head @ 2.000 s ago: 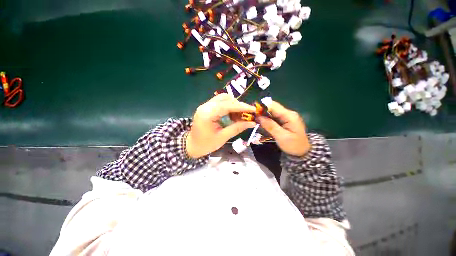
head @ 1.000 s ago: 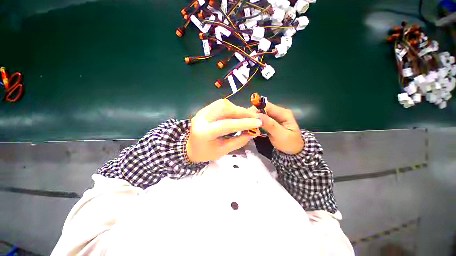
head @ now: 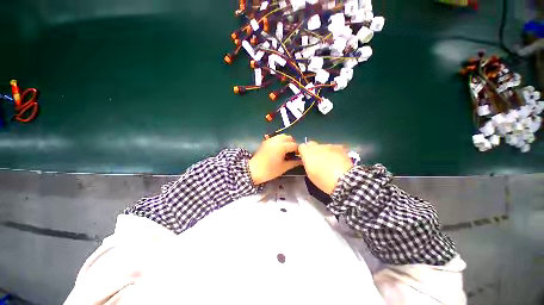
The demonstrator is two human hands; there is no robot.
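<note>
My left hand (head: 273,159) and my right hand (head: 325,165) meet at the bench's front edge, fingertips together. Between them they hold a wire harness, mostly hidden by the fingers. A bit of dark and orange connector (head: 293,155) shows between the fingertips. A small white connector (head: 354,156) shows beside the back of my right hand. The main harness pile (head: 304,59) lies just beyond my hands, orange ends to the left and white connectors to the right. One harness of the pile reaches down close to my left hand.
A second harness pile (head: 507,107) lies at the right of the dark-green bench (head: 137,77). Red-orange scissors (head: 27,106) lie at the far left, beside an orange-yellow handle (head: 15,91) and something blue. A dark cable and a blue thing (head: 532,27) are at the top right.
My right hand has turned over and closed in against my left fingertips. The orange connectors seen between the fingers before are now mostly covered. The view has shifted a little.
</note>
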